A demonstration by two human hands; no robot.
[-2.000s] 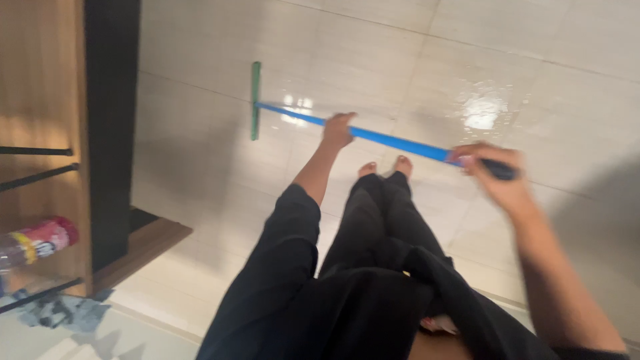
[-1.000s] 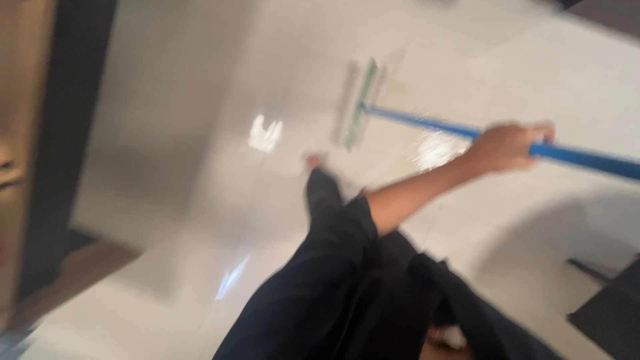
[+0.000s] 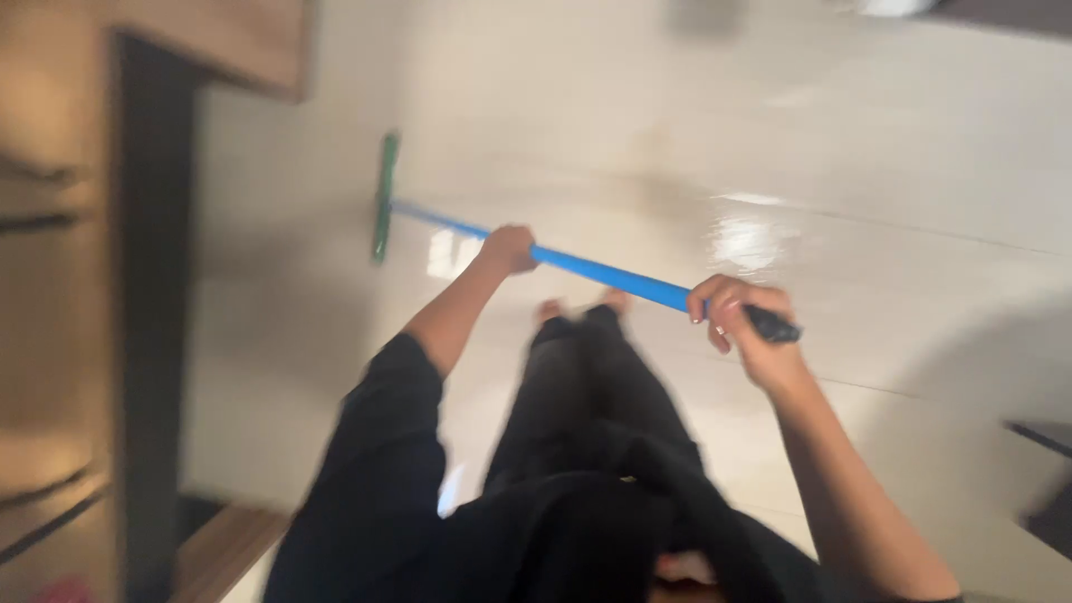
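A long blue pole (image 3: 615,276) slants across the view, with a narrow green floor squeegee or broom head (image 3: 384,198) at its far left end; which of the two cannot be told. My left hand (image 3: 510,249) is closed around the middle of the pole. Near the pole's black grip end (image 3: 772,325), my right hand (image 3: 744,314) holds it, with the fingers curled over the blue part. The green head lies at the pale tiled floor (image 3: 536,109), left of my bare feet (image 3: 578,306).
Along the left stands a wooden cabinet (image 3: 59,335) with black handles and a dark base. A wooden edge (image 3: 230,544) juts out at the lower left. Dark furniture (image 3: 1047,511) shows at the right edge. The floor has shiny, wet-looking patches and a brownish mark.
One second ago only my left hand showed on the pole; now both hands are in view on it. The green head has moved left, nearer the cabinet.
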